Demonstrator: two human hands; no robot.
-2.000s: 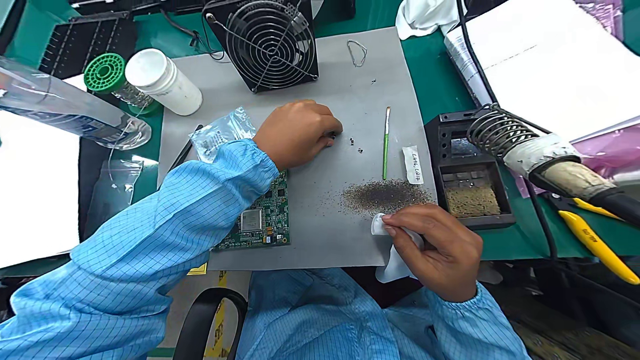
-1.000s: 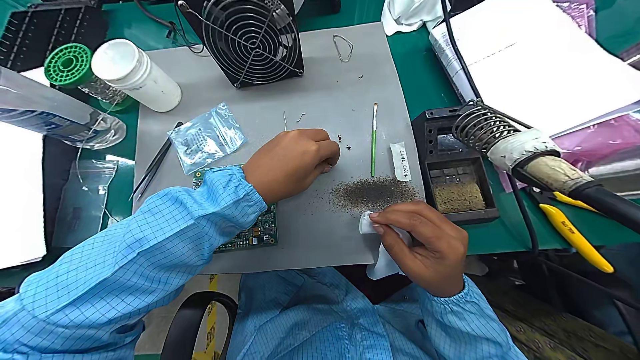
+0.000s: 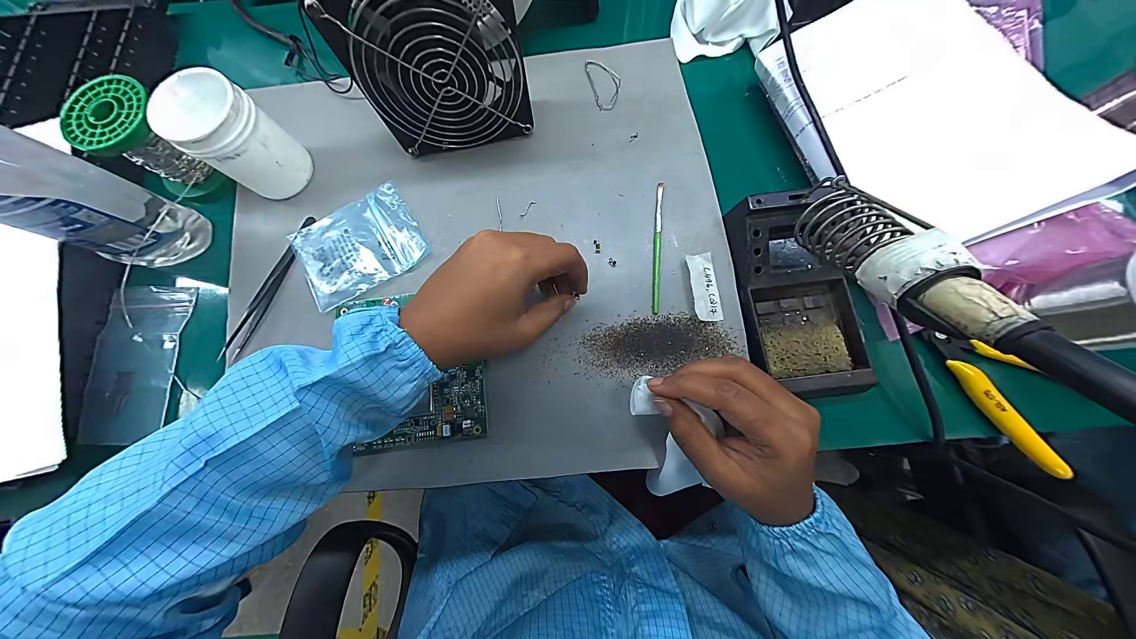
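My left hand (image 3: pixel 497 297) is over the grey mat (image 3: pixel 577 444), with a tiny dark component at its thumb and index fingertips. Beneath its wrist lies a green circuit board (image 3: pixel 461 404), partly hidden by the sleeve. My right hand (image 3: pixel 745 435) pinches a white cloth or tissue (image 3: pixel 643 397) at the near side of a pile of dark granules (image 3: pixel 657 344). Several tiny components (image 3: pixel 597 247) lie between my left hand and a thin green-handled brush (image 3: pixel 658 253). Beside the brush is a paper strip with handwriting (image 3: pixel 705 287).
A black fan (image 3: pixel 444 80) stands at the back. A soldering iron (image 3: pixel 941 275) rests in its coil holder above a sponge tray (image 3: pixel 803 351). Yellow-handled pliers (image 3: pixel 1007 417) lie right. Tweezers (image 3: pixel 266 297), a plastic bag (image 3: pixel 359 240), a white jar (image 3: pixel 231 133) and a bottle (image 3: pixel 98 204) are left.
My left hand has shifted slightly toward the mat's near side, and thin wire bits beyond it now show. My right hand stays by the granules with the white cloth or tissue.
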